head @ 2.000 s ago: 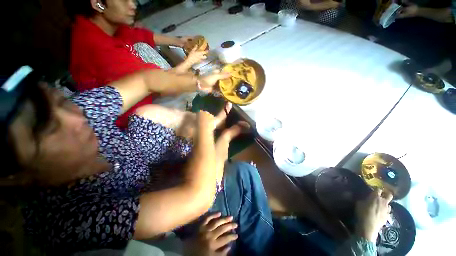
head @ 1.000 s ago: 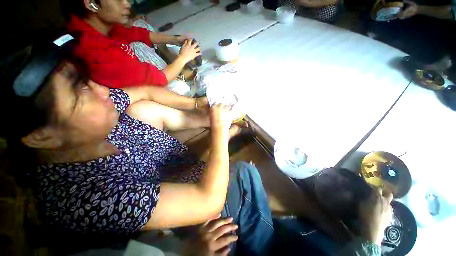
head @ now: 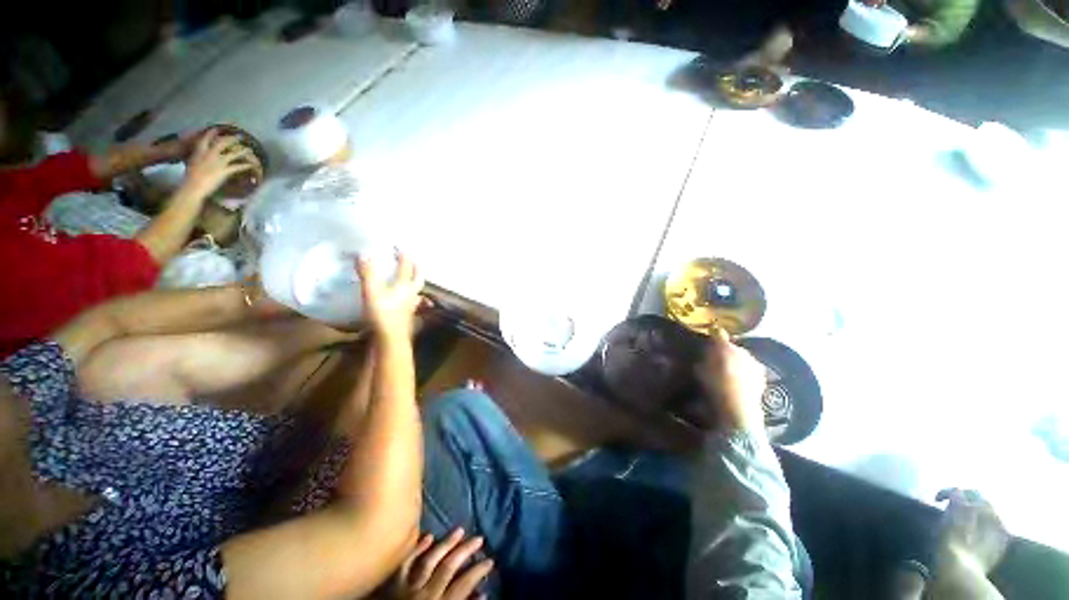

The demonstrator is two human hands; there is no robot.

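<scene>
A gold shell (head: 715, 295) with a dark centre and pale middle lies near the table edge. My right hand (head: 729, 381), in a grey-green sleeve, has its fingertips at the shell's lower rim; its grip is unclear. A dark round shell (head: 788, 393) with a moulded inside lies right of this hand, and a dark flat disc (head: 645, 358) lies left of it. A white round shell (head: 549, 336) lies further left at the edge. My left hand (head: 443, 568) is low in the picture, cut off by the bottom edge, fingers apart and empty by a jeans-clad leg.
A person in a patterned top holds a white shell (head: 326, 275) with clear wrap. A red-sleeved person holds a round part (head: 240, 170). A white tub (head: 311, 137) stands near them. Across the table (head: 528, 152) lies another gold part (head: 748, 84). Another person's hand (head: 973, 527) is at lower right.
The view has turned right. The neighbour held a gold shell, then a white shell in clear wrap, now held flatter over the table edge. My hands keep their places by the gold shell and leg.
</scene>
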